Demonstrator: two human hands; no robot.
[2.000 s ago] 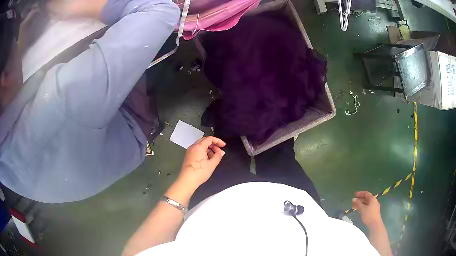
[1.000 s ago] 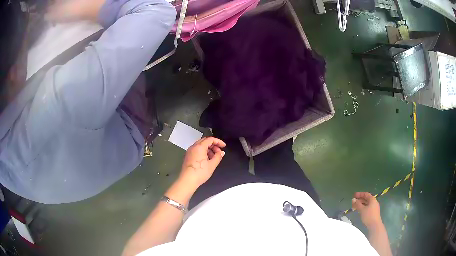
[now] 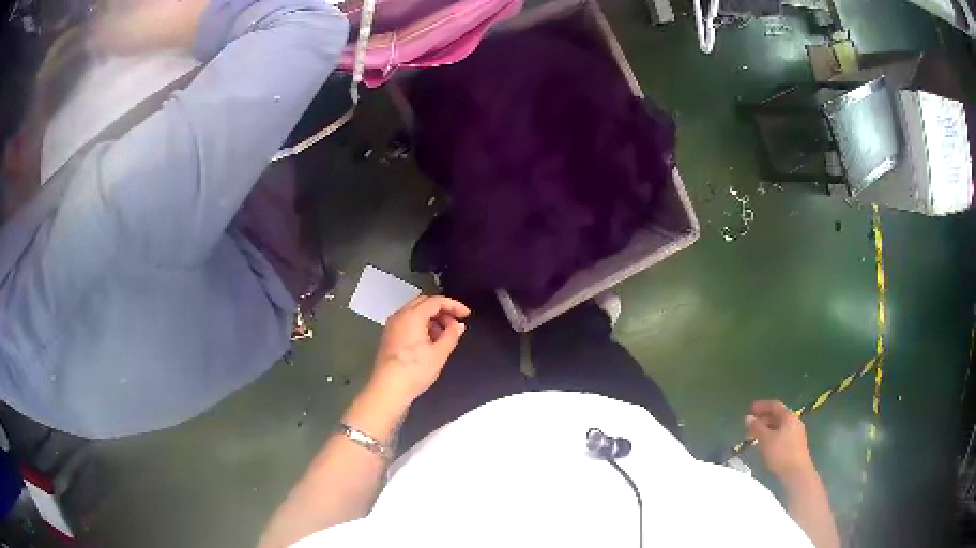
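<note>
A floor bin full of dark purple cloth stands directly in front of me. My left hand, with a metal bracelet at the wrist, hangs just below and left of the bin. Its fingers are loosely curled and apart, and nothing shows in it. My right hand hangs at the lower right, away from the bin, loosely curled, with nothing visible in it. A white card or sheet lies on the floor beyond my left fingers and is partly covered by them.
A person in a light blue top is close at the left. Pink cloth hangs at the top. A dark stand and a pale box are at the upper right. Yellow-black tape marks the green floor.
The bin, the card and the stand have shifted slightly left in the picture. Both hands keep nearly the same pose.
</note>
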